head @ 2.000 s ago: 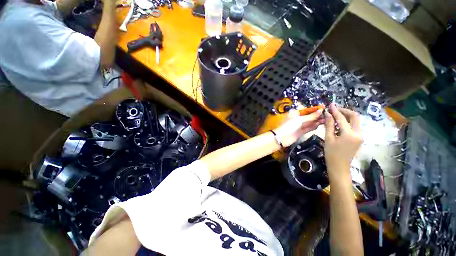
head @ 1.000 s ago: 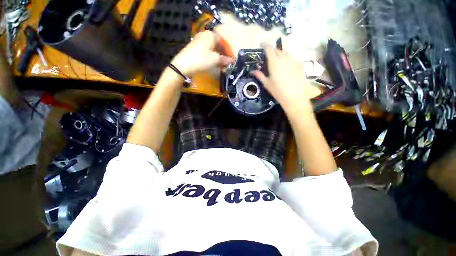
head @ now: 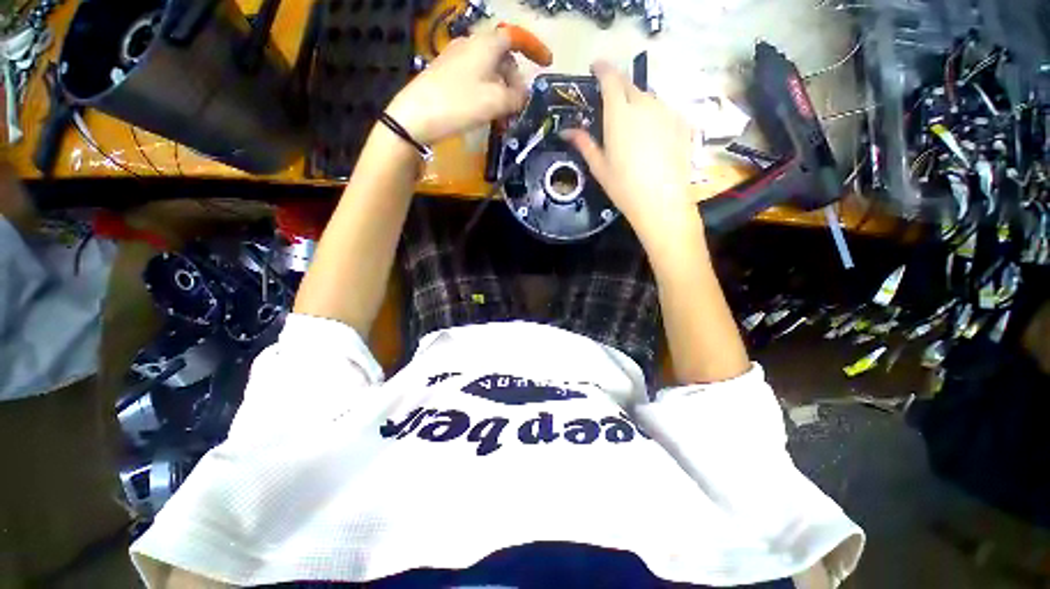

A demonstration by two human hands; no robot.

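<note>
The black housing (head: 558, 216) lies at the bench's front edge, open side up, round end toward me, with a light ring around its central hole. Thin wires and small parts show inside its narrower end. My left hand (head: 458, 98) is at its upper left, holding the orange-handled tool (head: 525, 44); the tool's working end is hidden. My right hand (head: 643, 144) grips the housing's right side, thumb over the inside. Whether it also holds a small part cannot be told.
A glue gun (head: 794, 132) lies close right of my right hand. Wire harnesses (head: 979, 150) hang at the far right. The perforated tray (head: 359, 81) and a second housing (head: 173, 98) are at left. Stock housings (head: 184, 299) fill the carton below. Small metal parts (head: 587, 9) lie at the back.
Two seconds ago my hands were together above the housing, near the parts heap. Now they are apart at its two sides. Since one second ago, the orange handle has tilted flatter. The view has shifted.
</note>
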